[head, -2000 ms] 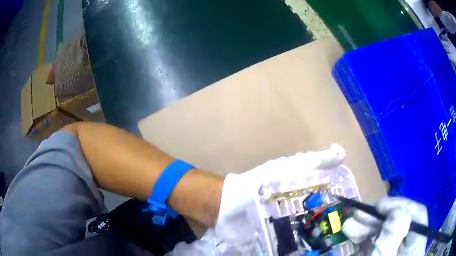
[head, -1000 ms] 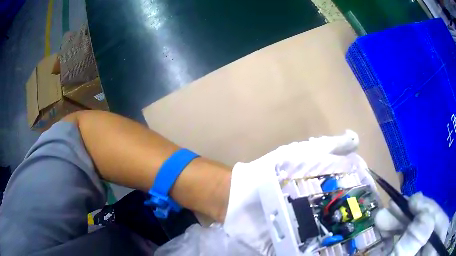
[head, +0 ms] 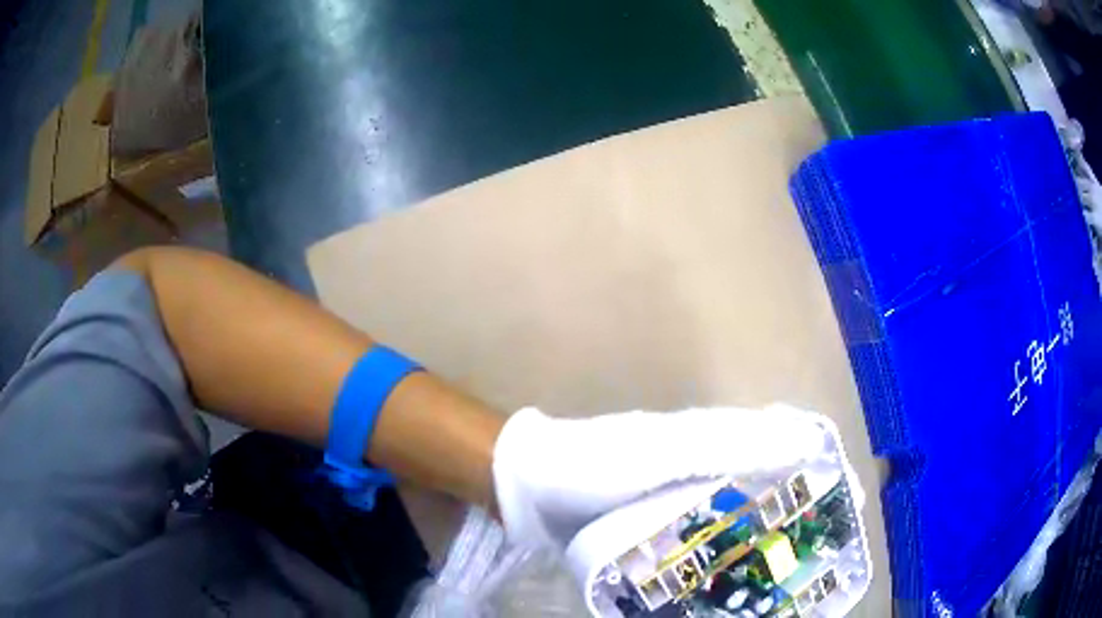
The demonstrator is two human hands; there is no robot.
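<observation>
The white socket housing (head: 860, 549) is at the bottom right of centre, its open side facing me. Inside are a green circuit board with a yellow block (head: 779, 558), a blue part (head: 731, 500) and brass contact strips. My left hand (head: 641, 465), in a white glove with a blue strap (head: 366, 404) on the bare wrist, holds the housing along its upper edge. A clear plastic bag (head: 514, 579) lies below the left wrist. My right hand is not in view, and no tweezers show. The lower edge of the housing is near the picture's bottom edge.
A tan cardboard sheet (head: 580, 266) lies on the dark green bench (head: 483, 85). A stack of blue plastic sheets (head: 955, 290) with white lettering is at the right. A brighter green conveyor belt (head: 894, 66) runs behind it. Cartons (head: 79, 157) stand at the upper left.
My right hand and the dark tweezers have left the picture. The housing is turned and tilted differently in my left hand, and the brass strips show more clearly. The view has shifted.
</observation>
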